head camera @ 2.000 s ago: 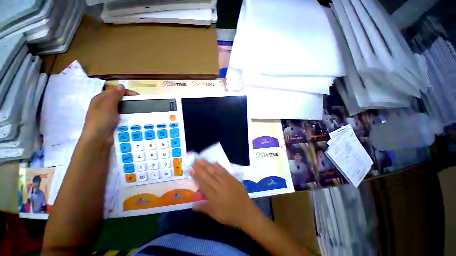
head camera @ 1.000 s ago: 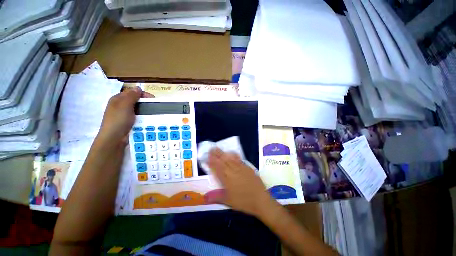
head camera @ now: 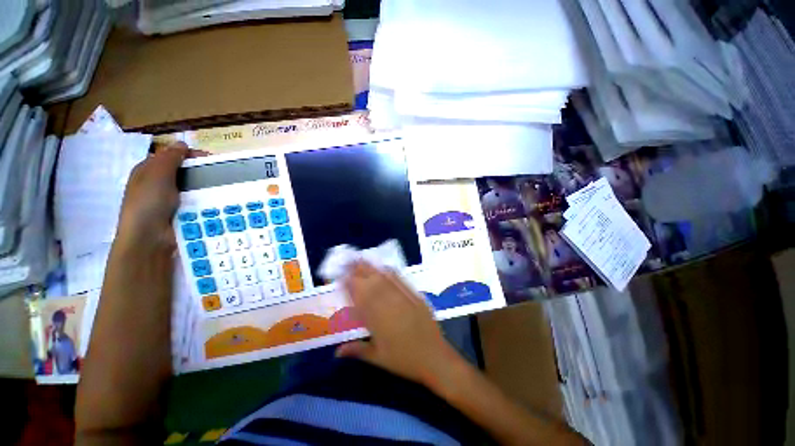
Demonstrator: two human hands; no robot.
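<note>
A white calculator (head camera: 240, 235) with blue, white and orange keys and a glossy black panel (head camera: 353, 200) is tilted a little over the printed mat (head camera: 449, 283). My left hand (head camera: 152, 196) grips its upper left edge; the thumb side shows at the corner, the fingers beneath are hidden. My right hand (head camera: 392, 318) presses a crumpled white cloth or tissue (head camera: 362, 260) on the lower part of the black panel. The grey display shows a digit at its right end.
A pile of white sleeves (head camera: 475, 52) lies beyond the panel, with fanned white layers (head camera: 645, 87) to its right. Small printed slips (head camera: 606, 233) lie at right. White slab stacks (head camera: 57, 52) and creased paper (head camera: 96, 196) are at left. Brown cardboard (head camera: 222, 61) lies beyond. An open carton (head camera: 519, 357) is lower right.
The view has shifted. The calculator has tilted, its right side higher. My right hand and the cloth moved over the panel to its lower edge. My left hand keeps its hold.
</note>
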